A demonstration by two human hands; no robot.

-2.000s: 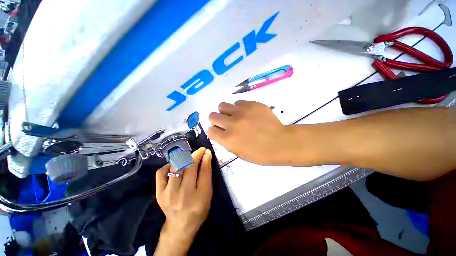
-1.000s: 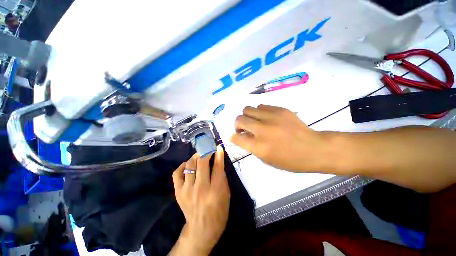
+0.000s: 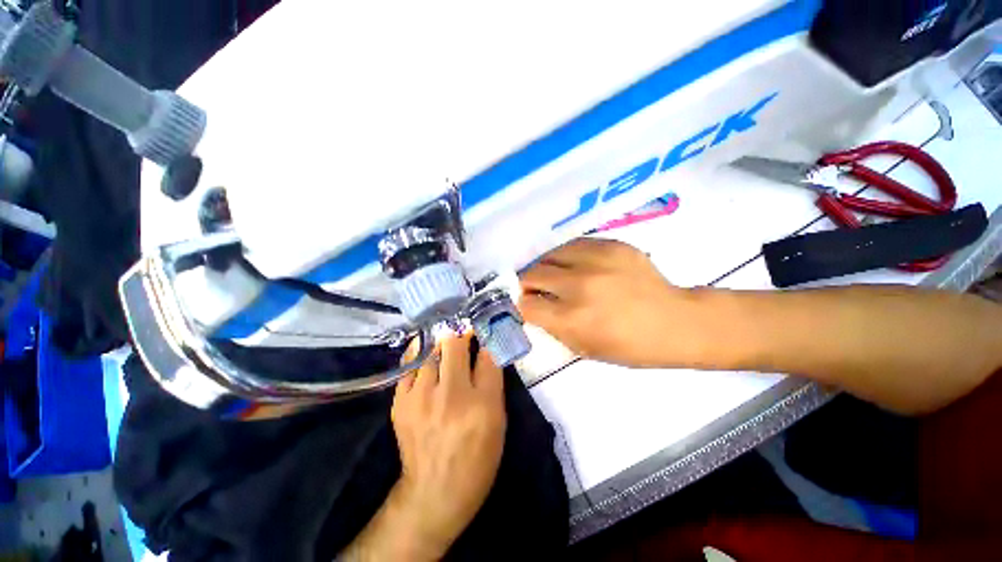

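The black garment (image 3: 286, 461) lies bunched under the head of the white sewing machine (image 3: 440, 121). My left hand (image 3: 451, 412) lies palm down on the garment, fingers slightly spread, with its fingertips partly hidden behind the metal parts and a grey ribbed knob (image 3: 504, 337). I see no cloth pinched in it. My right hand (image 3: 588, 296) rests on the white table just right of the knob, with fingers bent towards the machine. Its fingertips are partly hidden, so I cannot tell whether it holds anything.
Pink and blue thread snips (image 3: 656, 211) lie behind my right hand. Red-handled scissors (image 3: 895, 187) lie at the right, partly under a marked black strip (image 3: 868, 247). A curved metal guard (image 3: 220, 379) juts out at left. A ruler strip (image 3: 703, 452) edges the table. A blue bin (image 3: 66, 395) stands at far left.
The view has shifted, showing more of the machine's top and its left end. Both hands keep nearly the same place beside the needle area. The right hand's fingers now appear closer to the knob.
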